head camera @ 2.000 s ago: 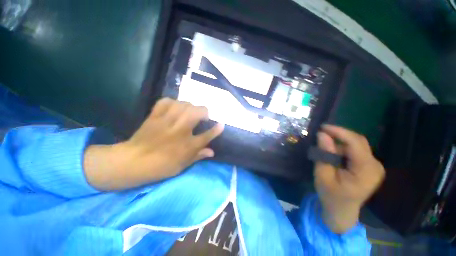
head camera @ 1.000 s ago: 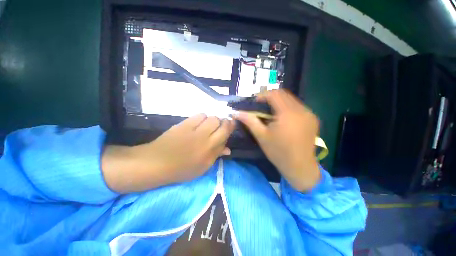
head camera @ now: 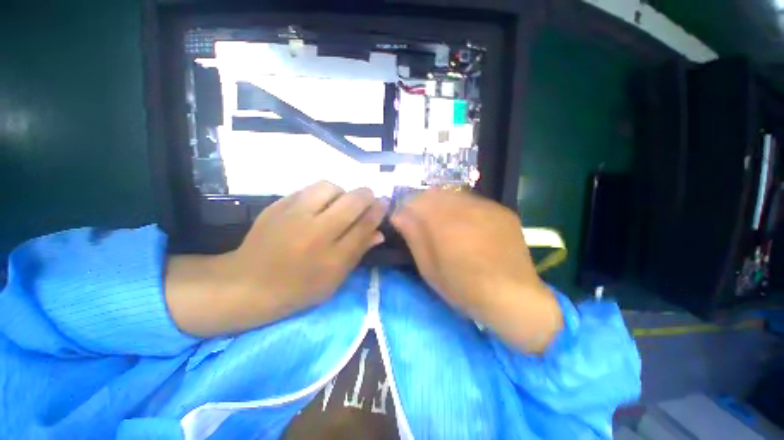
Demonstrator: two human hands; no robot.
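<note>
An opened tablet (head camera: pixel 206 146) lies in a black foam tray (head camera: pixel 163 112) in front of me. Its white battery (head camera: pixel 284 168) is overexposed; a dark flat flex cable (head camera: pixel 314 129) runs diagonally over it. The mainboard with a green patch (head camera: pixel 460 112) is on the right. My left hand (head camera: pixel 297 249) rests at the tablet's near edge, its fingertips by the battery's lower edge. My right hand (head camera: pixel 468 253) is beside it, fingertips almost touching the left ones. A pale yellow liner strip (head camera: pixel 547 245) curls out from behind it. What the fingertips hold is hidden.
Stacked black trays (head camera: pixel 713 180) stand at the right. A pale rail (head camera: pixel 658 26) curves across the upper right. The dark green bench (head camera: pixel 73 129) surrounds the tray. White and blue items (head camera: pixel 705 419) lie at the lower right.
My right hand has come in from the right to meet the left at the near edge; the black piece it held is now hidden. The tablet and tray appear further left and straighter.
</note>
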